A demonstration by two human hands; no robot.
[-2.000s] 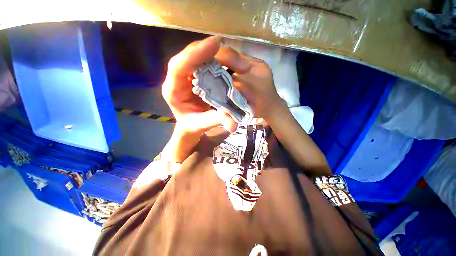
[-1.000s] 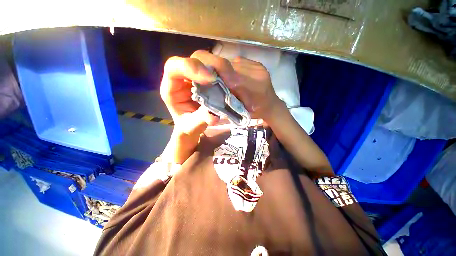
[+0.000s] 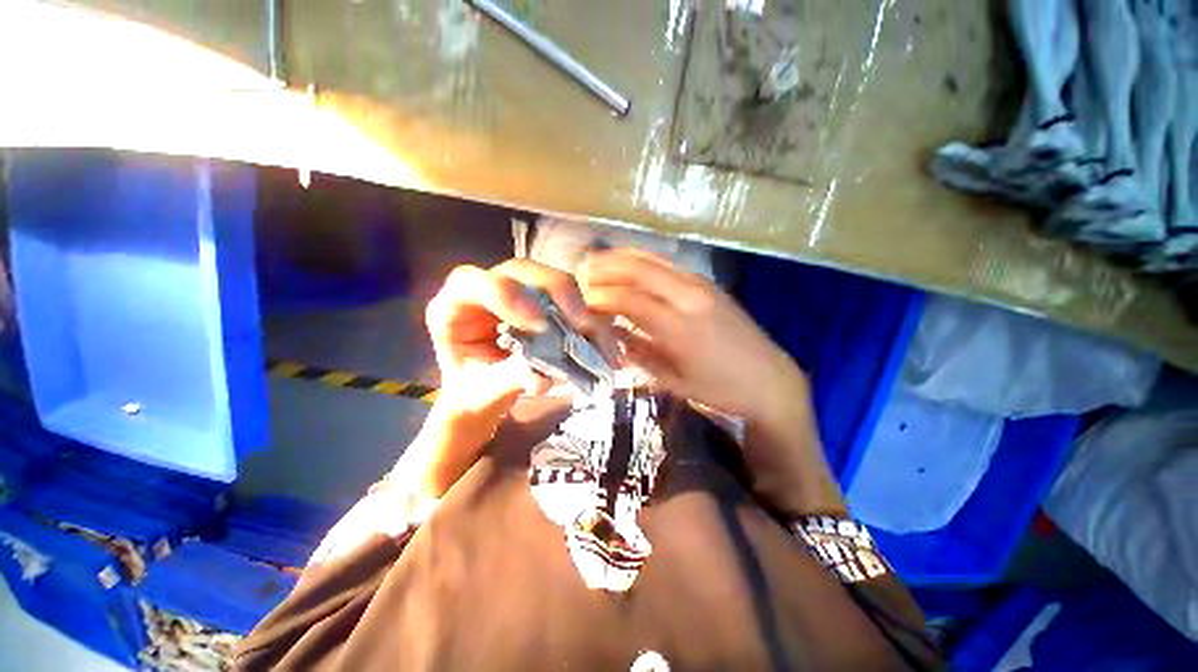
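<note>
The grey sole (image 3: 562, 344) of a moulded figure leg faces me between my hands, above my lap. My left hand (image 3: 480, 335) is closed around it, with fingers at its edge. My right hand (image 3: 677, 328) is at its right side with fingers bent; I cannot tell whether they grip it or only touch it. The pale leg (image 3: 591, 236) shows partly behind my fingers. A slim silver rod (image 3: 562, 59) lies on the bench.
The tan bench (image 3: 394, 131) crosses the top, with a stained patch (image 3: 775, 99). A row of legs (image 3: 1117, 131) lies at the bench's right. Blue bins stand at left (image 3: 112, 315) and right (image 3: 953, 460), the right one holding white bags (image 3: 1025, 361).
The view has shifted up over the bench, bringing the rod and row of legs into view. The sole has tilted, and my right hand's fingers have opened out and moved partly off it.
</note>
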